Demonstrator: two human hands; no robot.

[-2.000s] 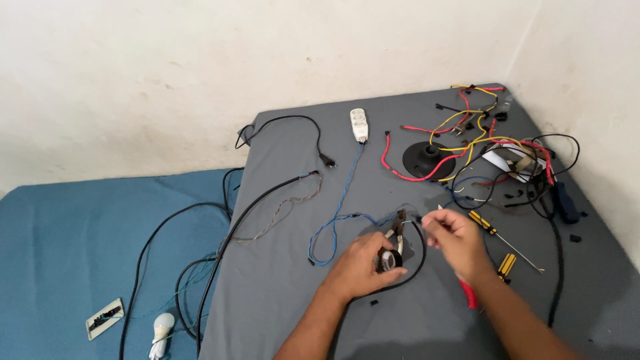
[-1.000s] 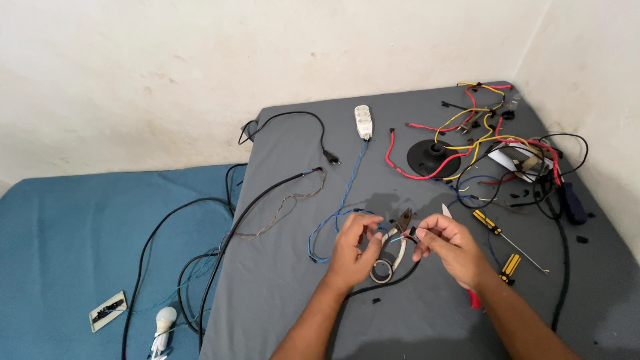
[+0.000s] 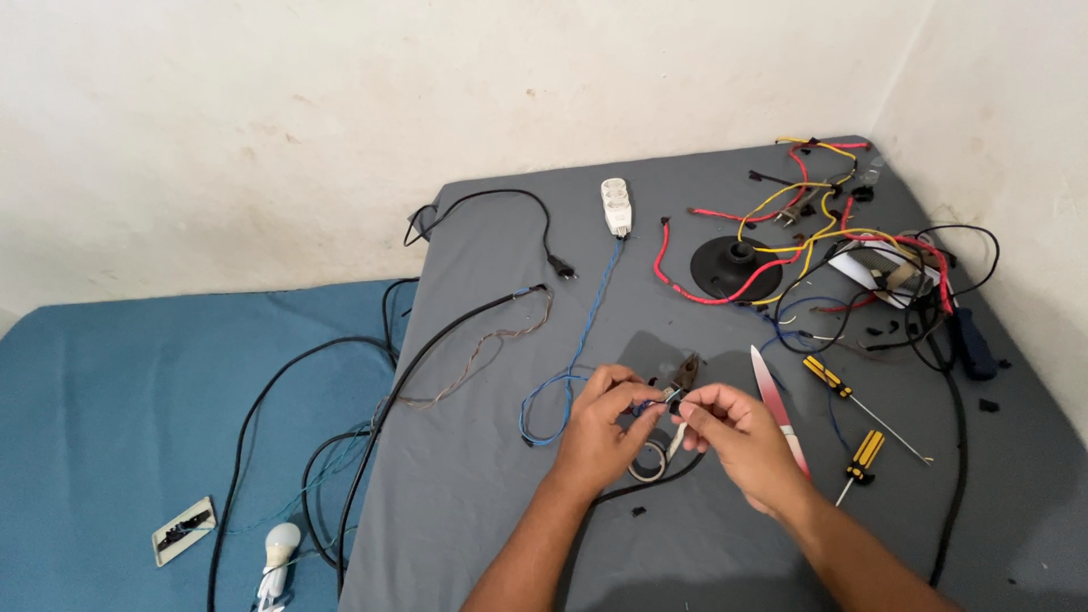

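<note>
Near the middle of the grey cloth, my left hand (image 3: pixel 608 425) pinches the end of a thin blue wire between thumb and fingertips. My right hand (image 3: pixel 735 433) meets it closely, its fingers closed on the end of a black cable (image 3: pixel 650 486); the exact joint between the wires is too small to tell. Behind the fingertips lie pliers (image 3: pixel 687 372) with dark jaws. A roll of tape (image 3: pixel 648 461) rests below and between the hands. The blue twisted cord (image 3: pixel 595 299) runs up to a white socket block (image 3: pixel 616 206).
Right of my hands lie a knife with a red and white blade (image 3: pixel 772 393) and two yellow-black screwdrivers (image 3: pixel 826 376). Beyond are a black round base (image 3: pixel 722 270), tangled wires and a blue handle (image 3: pixel 975 344). Left are a black plug (image 3: pixel 560 266), a bulb (image 3: pixel 281 544) and a switch plate (image 3: pixel 183 531).
Two seconds ago my left hand was over the tape roll; it has since moved off it, and the roll lies uncovered. Both hands' fingertips have come closer together over the wires.
</note>
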